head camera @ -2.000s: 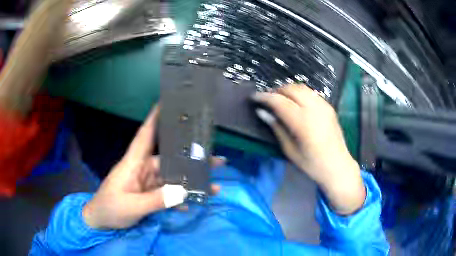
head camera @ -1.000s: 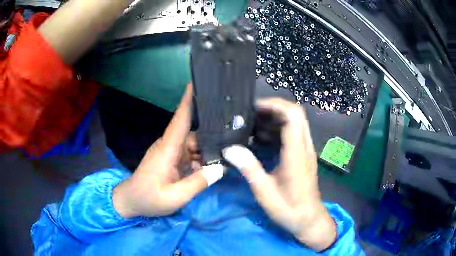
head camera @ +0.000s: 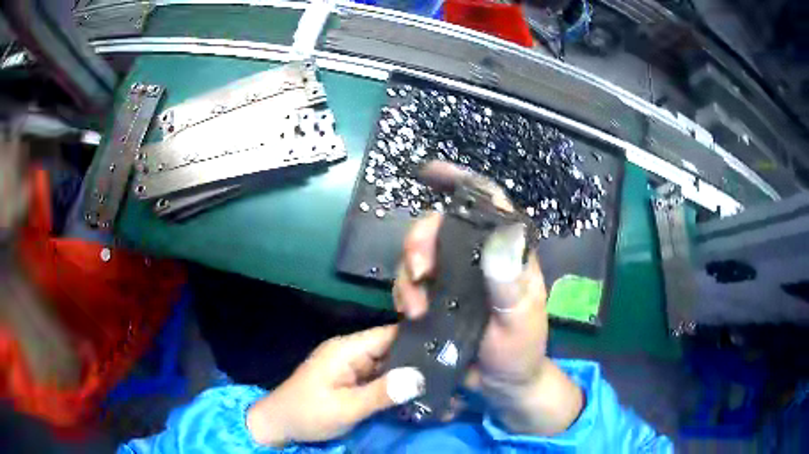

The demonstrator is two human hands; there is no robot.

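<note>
A dark grey metal plate (head camera: 454, 306) is held tilted over the lap, with small studs along its middle and a small white label near its lower end. My left hand (head camera: 333, 390) grips the lower end, its thumb in a white cover. My right hand (head camera: 519, 328) grips the upper end, its covered thumb on the plate's face and its fingers around the far side. The black tray (head camera: 359, 248) behind the plate holds a pile of small black and silver ring parts (head camera: 479, 133). Whether a ring is in my right fingers is hidden.
Silver-grey plates (head camera: 239, 137) are stacked on the green bench at the left. Single bars lie at the far left (head camera: 122, 160) and right (head camera: 674, 257). A green label (head camera: 575, 297) marks the tray's corner. A rail (head camera: 426, 58) runs behind. A person's orange-red sleeve (head camera: 89, 293) is at left.
My right hand has moved from the tray to the lower plate, then to its upper end. The plate is now tilted to the right. The view has shifted, showing more bench at left.
</note>
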